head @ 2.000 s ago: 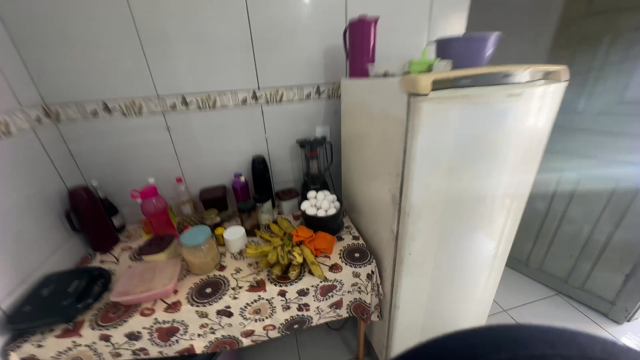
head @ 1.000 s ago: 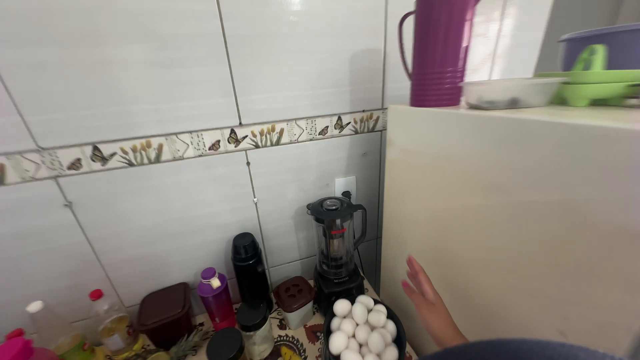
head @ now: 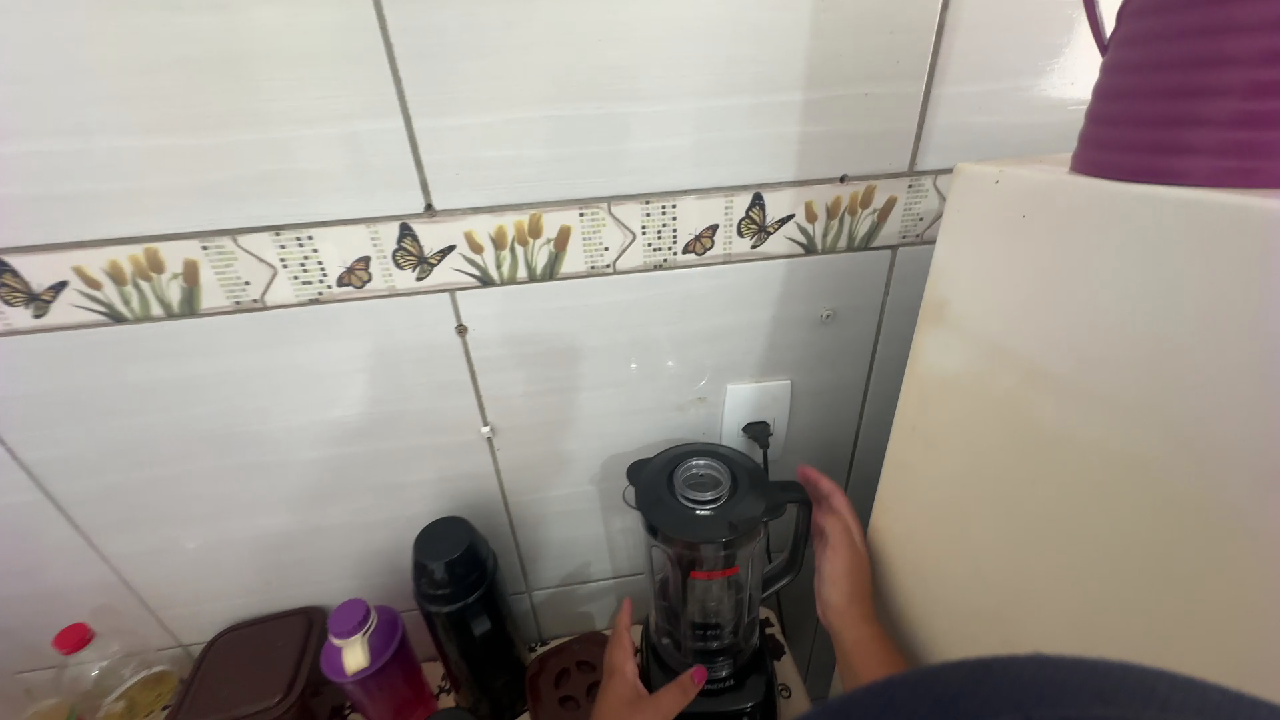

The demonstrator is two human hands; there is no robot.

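A blender with a clear jar (head: 705, 600), black lid and black base stands on the cloth-covered table against the tiled wall. My right hand (head: 840, 550) is raised beside the jar's black handle, fingers extended; it does not appear closed around it. My left hand (head: 645, 670) is at the lower left of the blender, thumb at the front of the base, fingers spread along its side. The blender's black plug (head: 758, 434) sits in the white wall outlet (head: 740, 400), its cord running down behind the jar.
Left of the blender are a dark red lidded container (head: 568, 675), a black thermos (head: 465, 610), a purple bottle (head: 375, 660), a brown container (head: 255, 665) and a clear bottle with a red cap (head: 80, 650). The fridge (head: 1090, 430) rises close on the right, a purple pitcher (head: 1190, 100) on top.
The view has moved in close to the blender. My right hand, near the fridge side a second ago, is now beside the jar handle. My left hand has come into view at the base.
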